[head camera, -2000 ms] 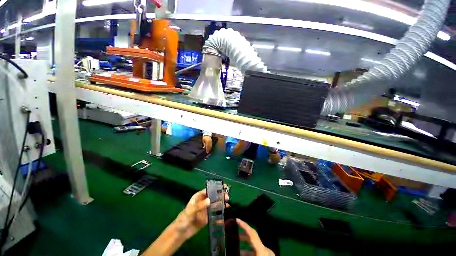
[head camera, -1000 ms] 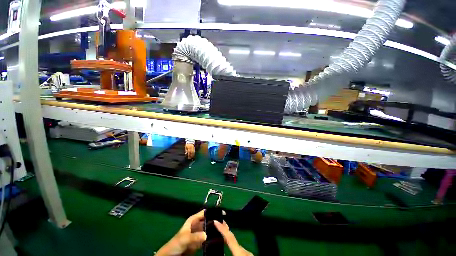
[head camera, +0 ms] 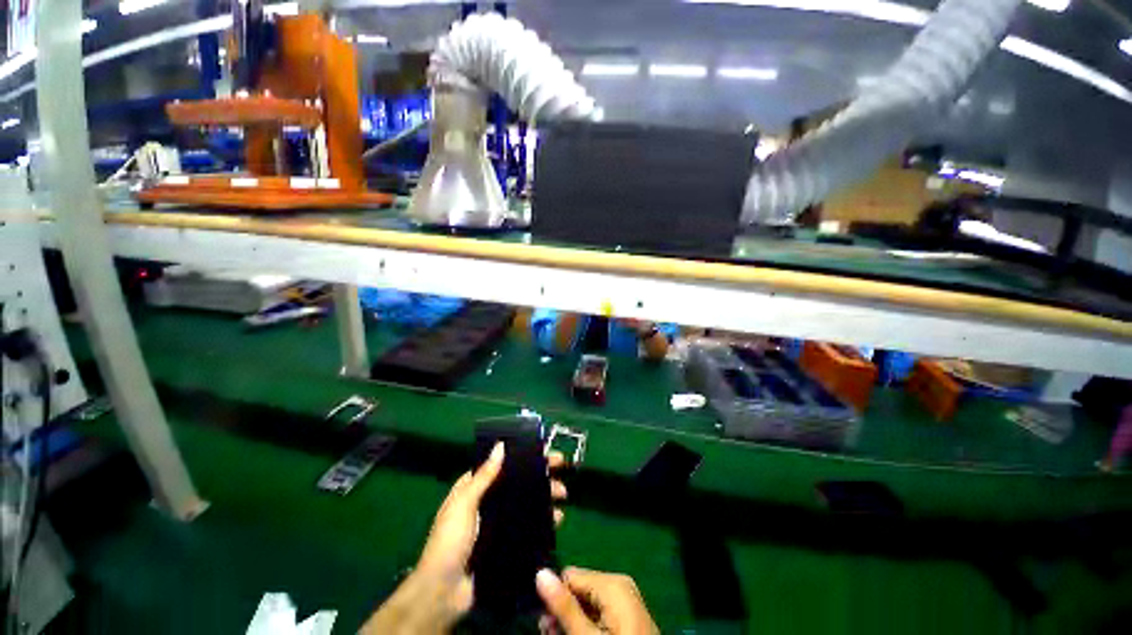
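A dark, phone-sized flat unit (head camera: pixel 515 515) is held upright in front of me, above the green bench. My left hand (head camera: pixel 457 533) grips its left side, with the thumb on its face and fingertips showing at its right edge. My right hand (head camera: pixel 598 600) holds its lower right corner; the unit's bottom is cut off by the frame edge. A small open frame fixture (head camera: pixel 567 443) lies just behind the unit. A slotted fixture plate (head camera: pixel 356 463) and another open frame (head camera: pixel 353 409) lie to the left.
Dark flat pieces (head camera: pixel 670 464) lie right of my hands. A white-edged shelf (head camera: pixel 596 293) crosses above the bench, carrying an orange press and black stack. A clear bin (head camera: pixel 776 403) and people's hands are beyond. White crumpled material (head camera: pixel 291 615) lies at lower left.
The slotted plate held two seconds ago is no longer in my hands. The dark unit is now raised with its broad face visible, and my right hand has moved to its lower corner.
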